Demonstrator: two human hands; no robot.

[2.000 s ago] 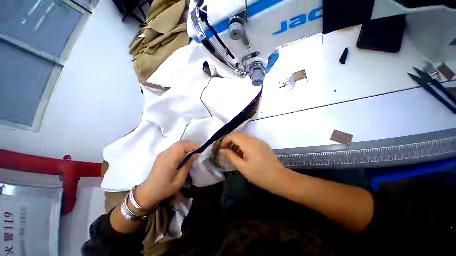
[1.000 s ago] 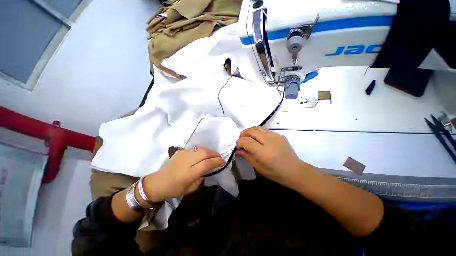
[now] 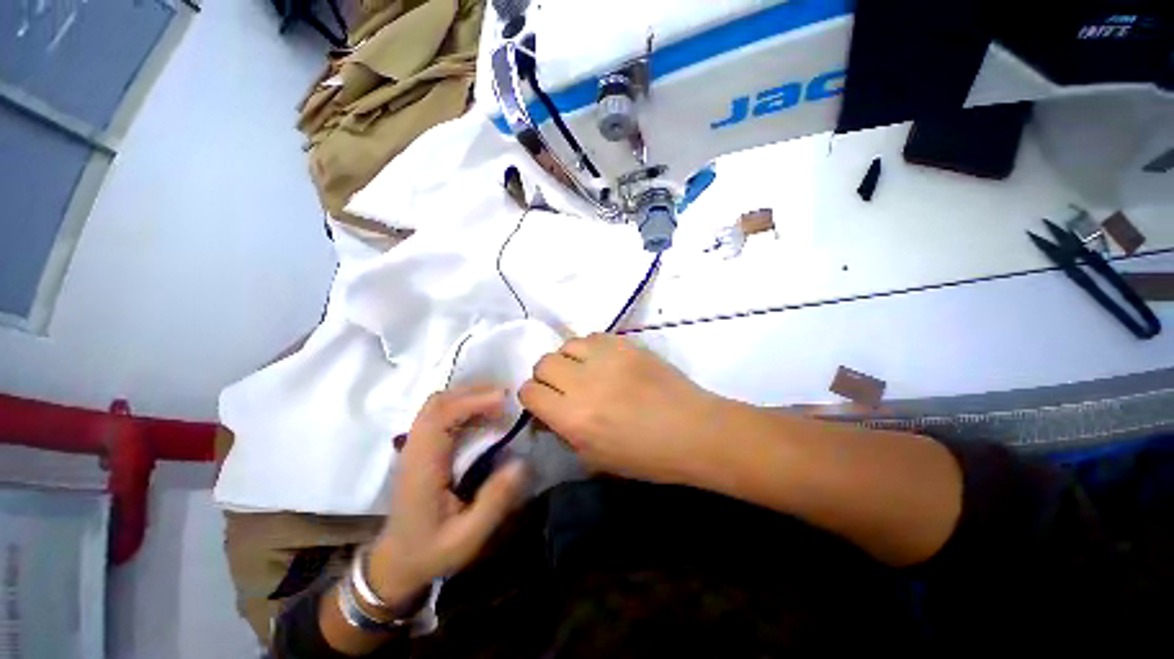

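Note:
White pocketing cloth [image 3: 425, 283] lies in folds left of and under the needle area of the sewing machine [image 3: 721, 77]. A thin dark edge [image 3: 633, 304] runs along it from the presser foot [image 3: 654, 222] down to my hands. My right hand [image 3: 605, 399] pinches this edge between thumb and fingers, in front of the needle. My left hand [image 3: 444, 496] is lower left, a little blurred, thumb and fingers apart around the dark edge; whether it touches the cloth I cannot tell. Khaki cloth [image 3: 264, 554] hangs below the white cloth.
A khaki pile [image 3: 399, 110] lies behind, left of the machine. To the right are black snips [image 3: 1094, 277], a brown swatch [image 3: 857, 385], a small black piece [image 3: 870, 179] and a flat black rectangle [image 3: 966, 142]. A tape ruler [image 3: 1030, 422] lines the near edge. A red pipe [image 3: 129, 451] is at left.
My left hand has opened from its pinch on the edge and moved lower left. My right hand still pinches the edge. The camera view has shifted; the cloth remains under the machine.

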